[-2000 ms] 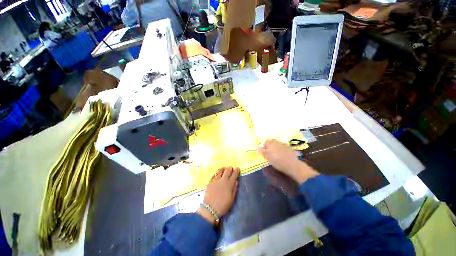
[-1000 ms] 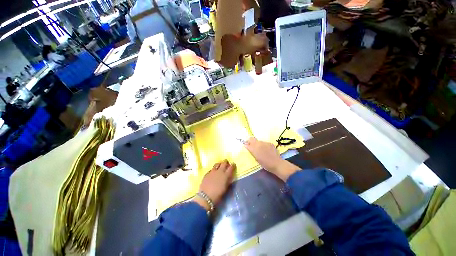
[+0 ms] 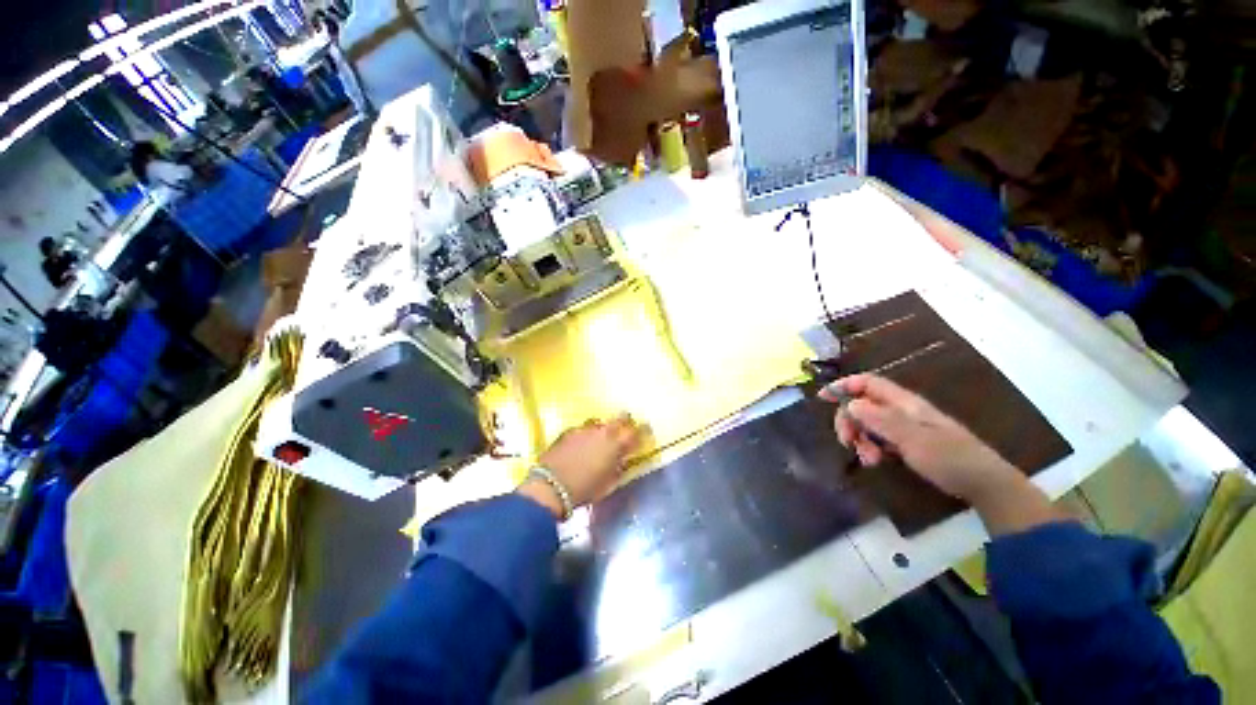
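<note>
The yellow fabric panel (image 3: 730, 361) lies on the machine bed, under the clamp frame (image 3: 551, 292) and beside the sewing machine head (image 3: 386, 413). My left hand (image 3: 585, 461) rests on the panel's near edge, fingers slightly bent. My right hand (image 3: 902, 430) is raised at the panel's right end, over the edge of the brown pocket pieces (image 3: 964, 400). Its fingers are closed round a small dark and metallic thing, which looks like the thread snips (image 3: 835, 393); the palm hides most of it. A black cord runs down from the screen towards that hand.
The control screen (image 3: 796, 110) stands behind, with thread cones (image 3: 672, 146) to its left. Folded yellow-edged panels (image 3: 241, 551) hang at the left. More yellow panels (image 3: 1226, 592) lie at the lower right. The dark bed plate (image 3: 689, 551) is in front.
My right hand has moved right, off the middle of the panel to its right end. My left hand stays on the near edge. The cord's loop no longer lies on the panel. The view has shifted.
</note>
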